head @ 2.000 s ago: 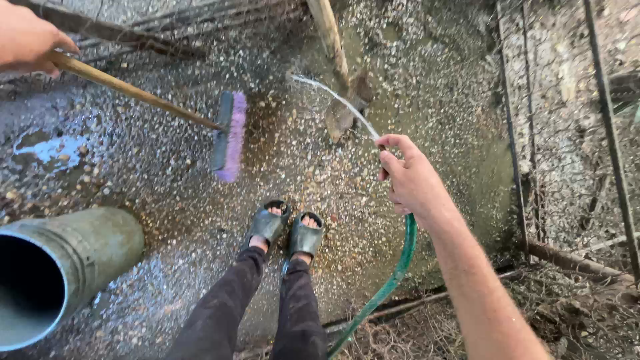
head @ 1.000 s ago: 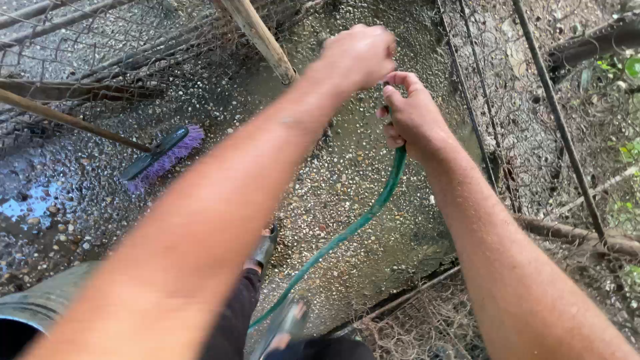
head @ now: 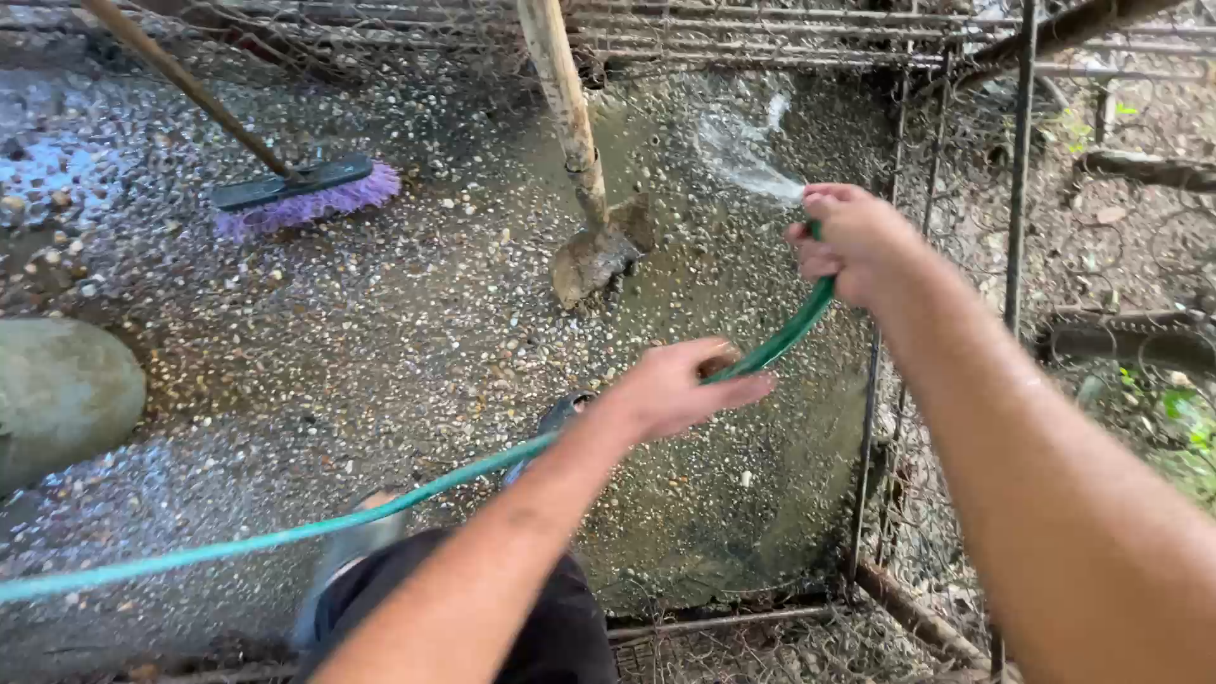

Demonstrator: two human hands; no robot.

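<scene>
A green garden hose (head: 793, 328) runs from the lower left edge, past my legs, up to my right hand (head: 841, 242). That hand is closed around it near its end, and water (head: 750, 157) sprays out toward the upper left onto the wet pebbled floor. Further down the hose, my left hand (head: 679, 385) touches it, with the hose lying between thumb and fingers; the fingers look partly extended. At the upper left a broom with purple bristles (head: 309, 195) rests on the floor, its wooden handle slanting out of view. Neither hand touches it.
A wooden-handled tool (head: 570, 114) with a muddy metal blade (head: 594, 261) stands upper centre. A large grey-green cylinder (head: 66, 399) lies at the left. Wire and metal-bar fencing (head: 1018, 190) borders the floor at the top and right. My sandalled feet are below, partly hidden by my left arm.
Two seconds ago my left hand held the broom handle; one second ago it was by my right hand at the hose end. Now it is lower along the hose. The broom stays on the floor.
</scene>
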